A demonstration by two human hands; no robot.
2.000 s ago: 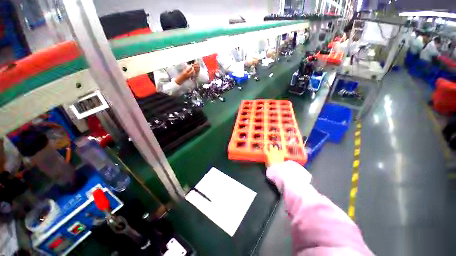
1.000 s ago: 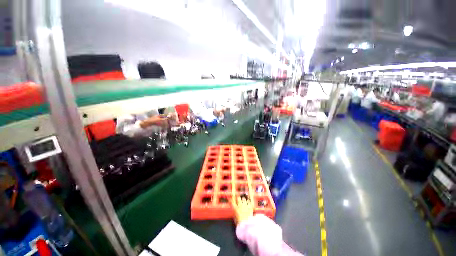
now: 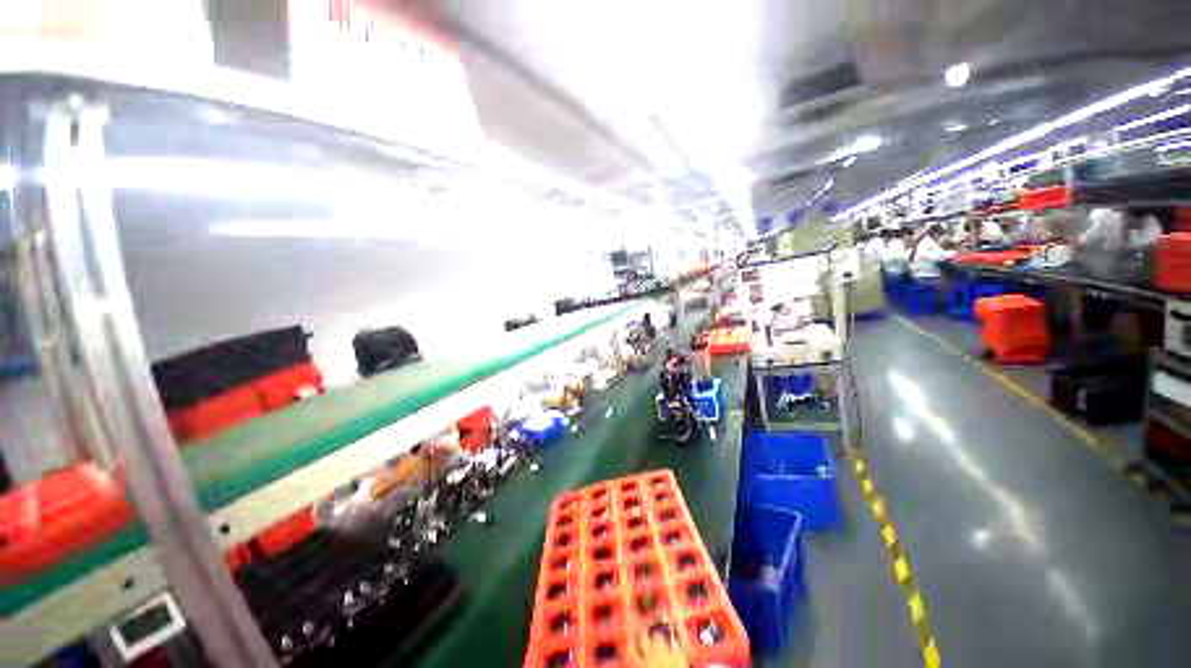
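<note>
The orange-red compartment tray (image 3: 640, 574) lies on the green bench at the bottom centre, its near end cut off by the frame. Its square pockets hold small dark round parts, some with shiny centres. A blurred skin-toned patch, seemingly the fingertips of my right hand (image 3: 664, 637), shows over the near pockets at the bottom edge. The rest of that hand is out of the picture, and whether it holds a part cannot be told. My left hand is not in view.
Blue bins (image 3: 771, 574) stand right of the tray, beside the bench edge. A black parts tray (image 3: 353, 607) lies to the left under the green-edged shelf (image 3: 314, 450). A metal post (image 3: 144, 405) rises at left. A dark device (image 3: 675, 398) stands farther along the bench.
The view has tilted upward, so the tray sits lower in the picture. The white sheet, the pink sleeve and most of my right hand have left the frame.
</note>
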